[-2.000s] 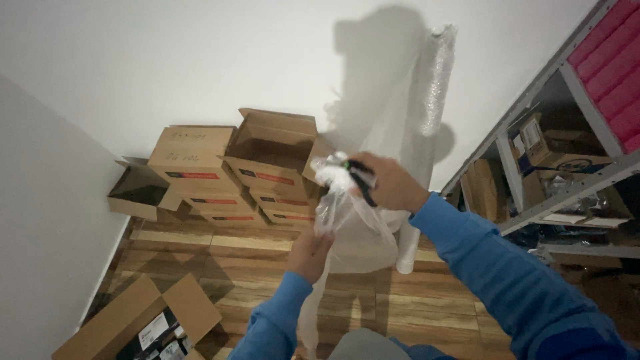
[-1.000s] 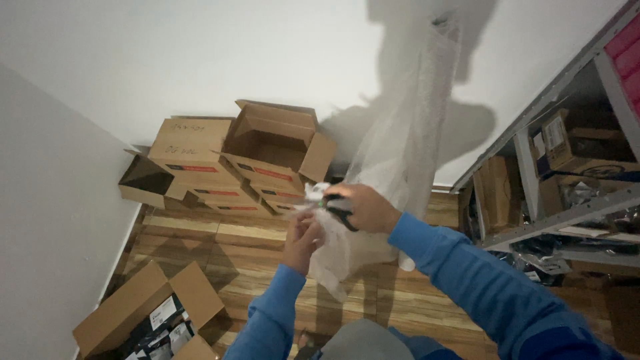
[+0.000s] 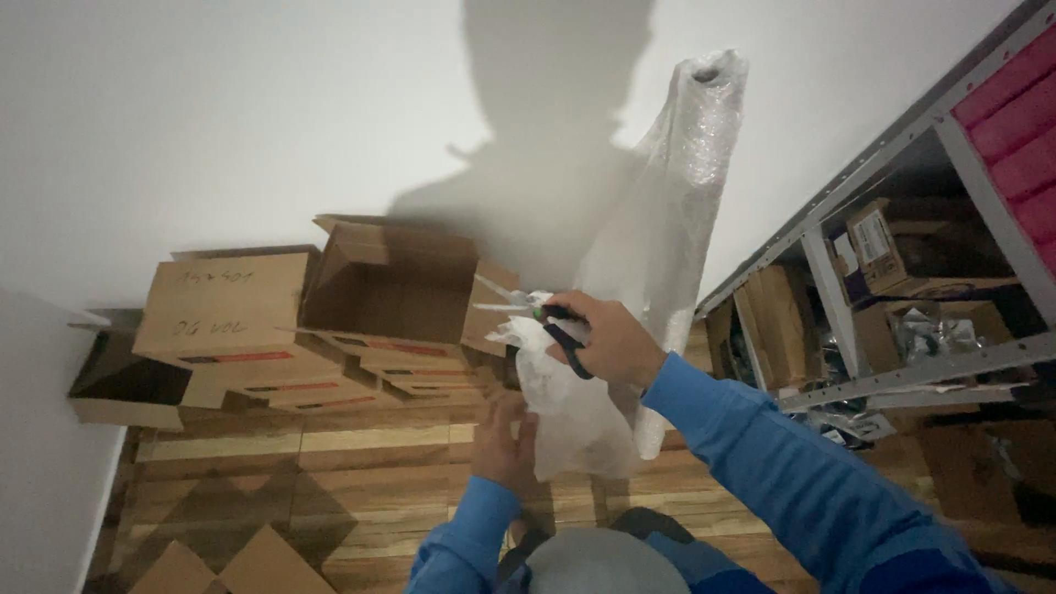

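Observation:
Scissors with black handles (image 3: 569, 351) are in my right hand (image 3: 615, 338), their blades apart and pointing left in front of an open carton. A loose end of bubble wrap (image 3: 569, 412) hangs just below the scissors. It trails from the tall roll of bubble wrap (image 3: 701, 190) that leans upright against the wall. My left hand (image 3: 503, 441) is low beside the left edge of the hanging sheet; whether its fingers hold the sheet cannot be made out.
An open cardboard box (image 3: 396, 289) and a closed one (image 3: 231, 305) top stacks by the wall. Another open box (image 3: 124, 379) stands far left. Carton flaps (image 3: 272, 565) show at the bottom left. A metal shelf (image 3: 916, 371) with boxes and plastic bags lines the right.
My left hand, close to the scissors a second ago, is now lower and apart from them. The scissors, earlier at the sheet's end near my fingers, now show spread blades to the left.

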